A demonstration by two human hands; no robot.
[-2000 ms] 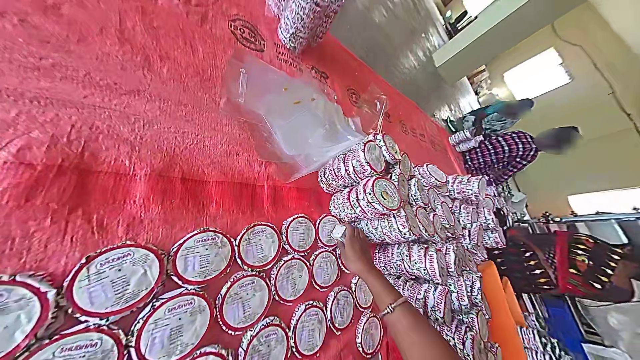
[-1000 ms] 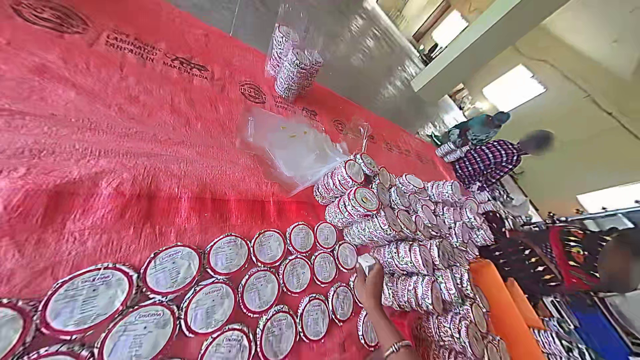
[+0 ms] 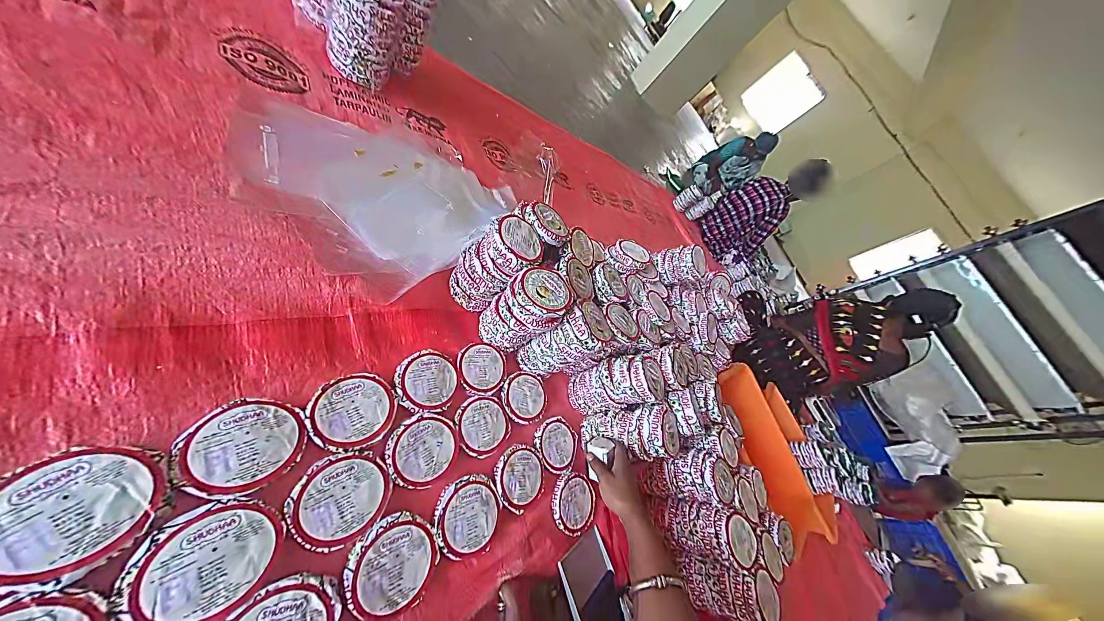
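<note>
My right hand [image 3: 619, 483], with a metal bracelet at the wrist, reaches in from the bottom and grips a small white block-like object [image 3: 601, 450]. It is beside the nearest labelled round pack [image 3: 556, 444] and the stacked packs [image 3: 638, 431]. Rows of round packs with red rims and printed white labels [image 3: 348, 411] lie flat on the red tarpaulin [image 3: 172, 362]. My left hand does not show. A dark flat item with a pale edge [image 3: 589, 573] is at the bottom, just left of my wrist.
Clear plastic bags [image 3: 388, 198] lie beyond the rows. Bagged stacks [image 3: 366, 43] stand at the top. Orange sheets or trays [image 3: 763, 448] lie right of the piles. A person in dark patterned clothes [image 3: 832, 345] is near them; others sit farther back, by a metal railing [image 3: 1026, 319].
My right hand stays at the end of the rows beside the piled packs, still gripping the white object. The dark flat item has come into view at the bottom. The view has shifted.
</note>
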